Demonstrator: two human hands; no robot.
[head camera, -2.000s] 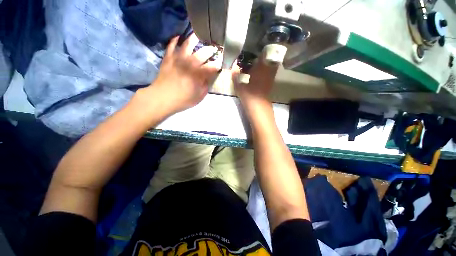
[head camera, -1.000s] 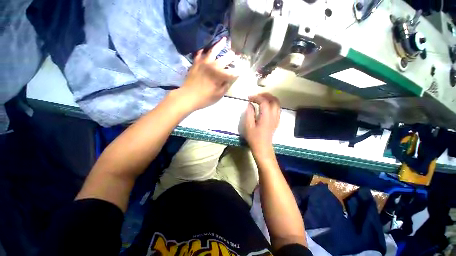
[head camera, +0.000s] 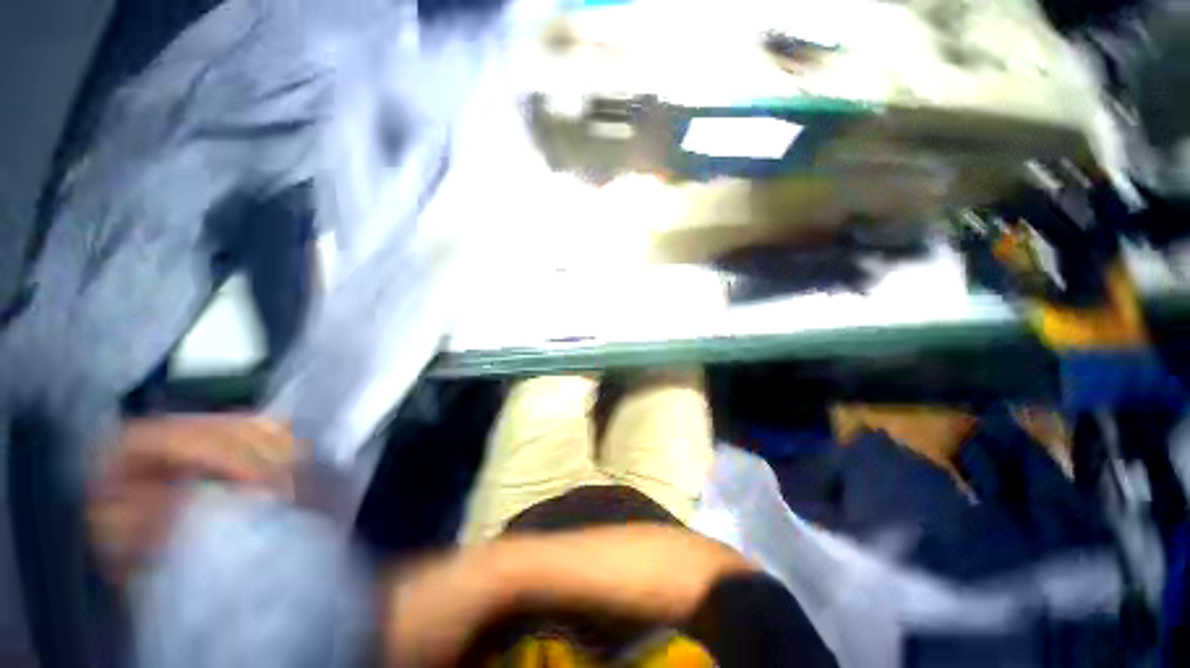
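The view is strongly blurred. Pale grey-blue cloth with navy parts (head camera: 261, 261) lies over the left of the table and hangs over its front edge. A blurred hand, which looks like my left hand (head camera: 189, 457), is at the lower left with its fingers closed over pale cloth (head camera: 255, 574). My right forearm crosses low in front of my body towards the left; my right hand is hidden behind that cloth. The cream sewing machine (head camera: 914, 144) with its white label stands at the top, and neither hand is at its needle area.
The white table's green front edge (head camera: 731, 346) runs across the middle. A dark flat pad (head camera: 796, 274) lies below the machine. A yellow-orange item (head camera: 1096, 320) is at the far right. Navy and pale cloth (head camera: 966, 496) is heaped at the lower right, beside something brown.
Both hands have left the needle area and gone to the lower left. The grey-blue cloth has been pulled out and spread leftward over the table edge. The view has shifted and turned.
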